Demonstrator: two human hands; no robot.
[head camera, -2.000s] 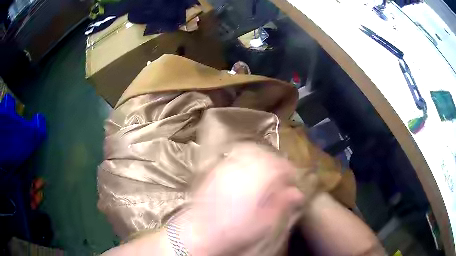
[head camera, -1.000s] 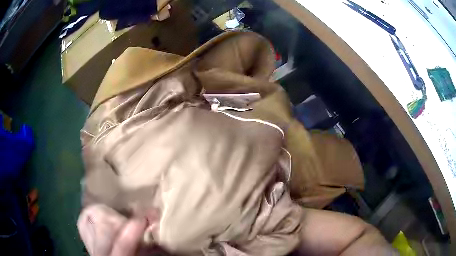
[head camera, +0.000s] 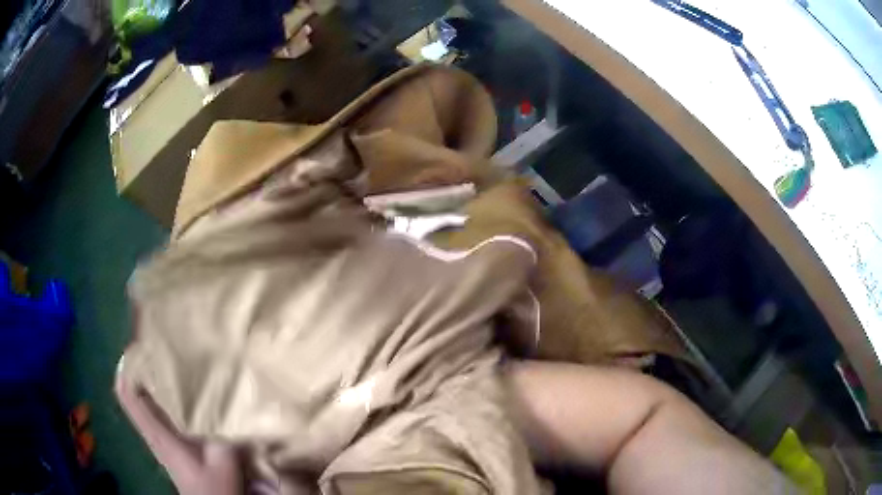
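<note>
The shiny beige satin lining (head camera: 290, 319) lies in broad, partly blurred folds across my lap. Camel coat cloth (head camera: 590, 300) shows behind it and to its right. Pale piping (head camera: 503, 242) curves along their border, beside white labels or tags (head camera: 426, 224). My left hand (head camera: 198, 469) is at the lower left, cut off by the frame edge and blurred, with fingers closed at the lining's edge. My right forearm enters from the lower right and runs to the bunched satin, which hides my right hand. No tool shows in either hand.
A white-topped table (head camera: 677, 87) with a wooden edge curves along the right. Slim dark tools (head camera: 769, 101) and a green piece (head camera: 844, 132) lie on it. A cardboard carton (head camera: 164, 131) with dark cloth stands at the upper left. A blue plastic object (head camera: 34, 334) is at the far left.
My right hand, blurred over the lining two seconds ago, is now hidden by satin. The lining has spread over the lap. My left hand has come into view at the lower left.
</note>
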